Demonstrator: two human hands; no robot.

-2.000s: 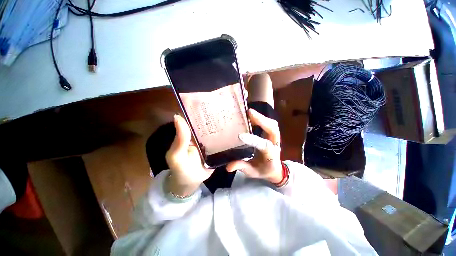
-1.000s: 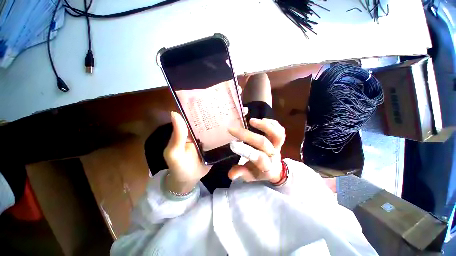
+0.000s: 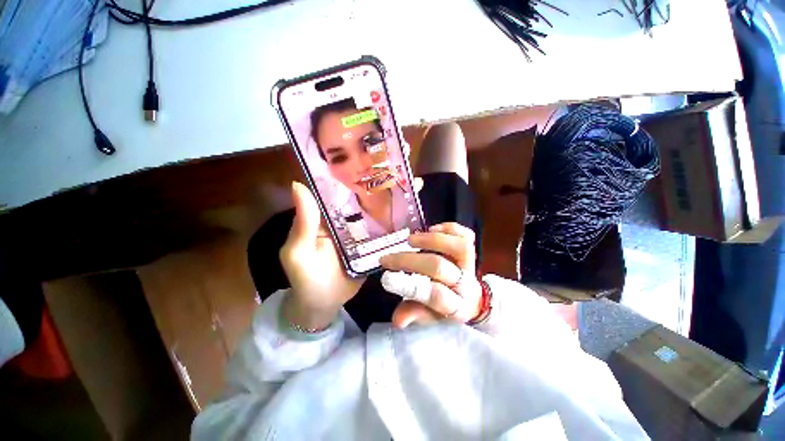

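Note:
A smartphone [image 3: 349, 164] in a case with raised corners is held upright and slightly tilted, its screen lit with a picture of a person and overlaid text. My left hand [image 3: 314, 263] is shut on it, with the thumb along its left edge and fingertips showing past its right edge. My right hand [image 3: 436, 274] is at the phone's lower right, its bent fingers over the bottom of the screen. It does not appear to grip the phone. One finger has a pale covering.
White table [image 3: 215, 95] ahead carries black USB cables [image 3: 150, 90], blue-and-white packs [image 3: 39, 43] and thin black strands [image 3: 516, 19]. A black cord hank [image 3: 590, 185] lies in an open carton by the right knee. Brown cartons [image 3: 689, 375] stand right; another [image 3: 185, 319] is left.
The phone's screen has changed from a dark top with a pale text page to a bright picture of a person. My right hand's fingers have moved down and left over the screen's lower part.

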